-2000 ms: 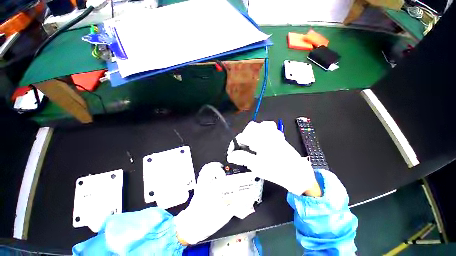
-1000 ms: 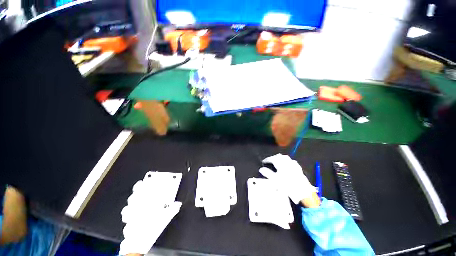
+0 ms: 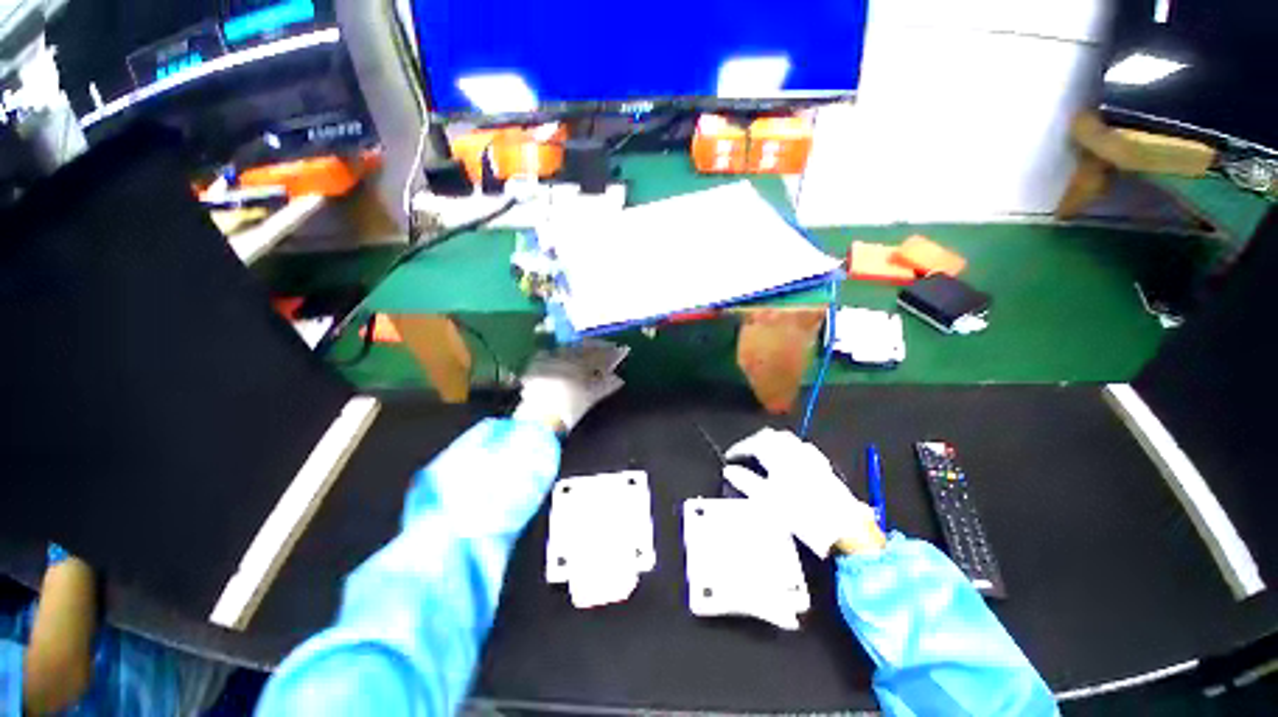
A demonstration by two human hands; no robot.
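Note:
Two white square units lie on the black surface: the middle one [image 3: 600,535] and the right one [image 3: 732,563]. My gloved right hand [image 3: 799,488] is at the far edge of the right unit, with its fingertips closed around a thin black lead [image 3: 712,446]. My gloved left hand [image 3: 568,385] is stretched forward to the shelf's front edge, below the clipboard. Its fingers are blurred, and whether they hold anything cannot be told. My left sleeve covers the spot where the left unit lay, and that unit is not visible.
A remote control [image 3: 959,516] and a blue pen [image 3: 876,483] lie right of my right hand. A blue cable [image 3: 820,385] hangs from the shelf. The clipboard [image 3: 687,259] lies on the shelf before a blue-lit monitor [image 3: 638,49]. Another person's arm [image 3: 59,637] shows at lower left.
My left hand has moved from the left unit forward to the shelf. My right hand has stayed at the right unit's far edge. Earlier, both hands were together at that unit.

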